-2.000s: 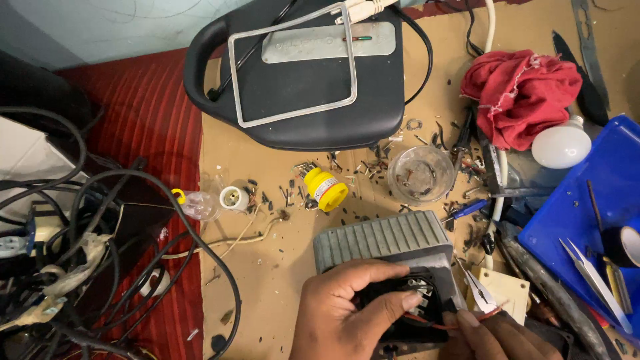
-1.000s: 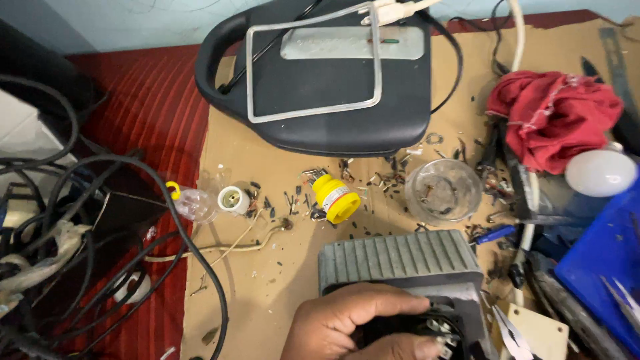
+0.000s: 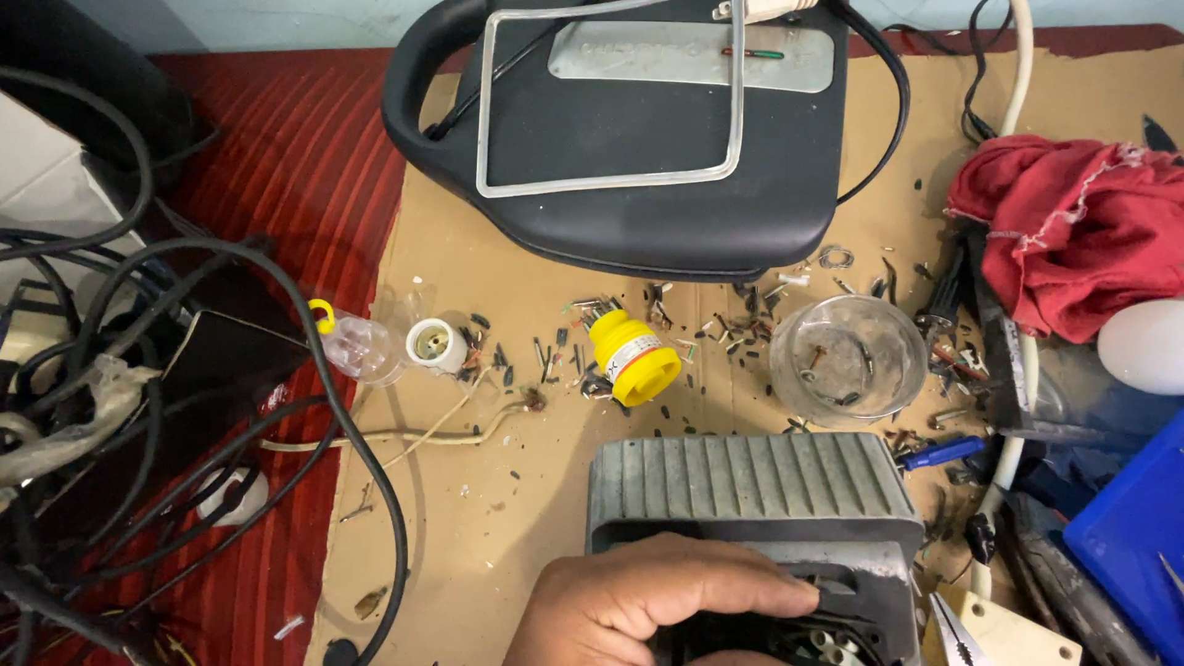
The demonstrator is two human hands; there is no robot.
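At the bottom of the head view a grey finned metal housing (image 3: 754, 481) lies on the cardboard. My left hand (image 3: 647, 601) rests over its near part, the index finger along the rim and the thumb low at the frame's edge. Beneath the fingers is a black part with a whitish terminal piece (image 3: 832, 647); whether the hand grips it is unclear. My right hand is out of the frame. Pliers (image 3: 955, 634) lie right of the housing on a cream plate (image 3: 1013, 629). A blue-handled tool (image 3: 942, 452) sits near its upper right corner.
Beyond the housing are a yellow plastic fitting (image 3: 634, 356), a clear round dish (image 3: 848, 359), a white lamp holder (image 3: 436, 345) and scattered scraps. A black appliance (image 3: 647, 203) lies behind. Black cables (image 3: 324, 351) crowd the left; a red cloth (image 3: 1064, 231) and blue tray (image 3: 1138, 546) stand right.
My right hand, at the housing two seconds ago, is no longer in view. My left hand stays at the housing. The view has shifted, so the housing sits lower in the frame.
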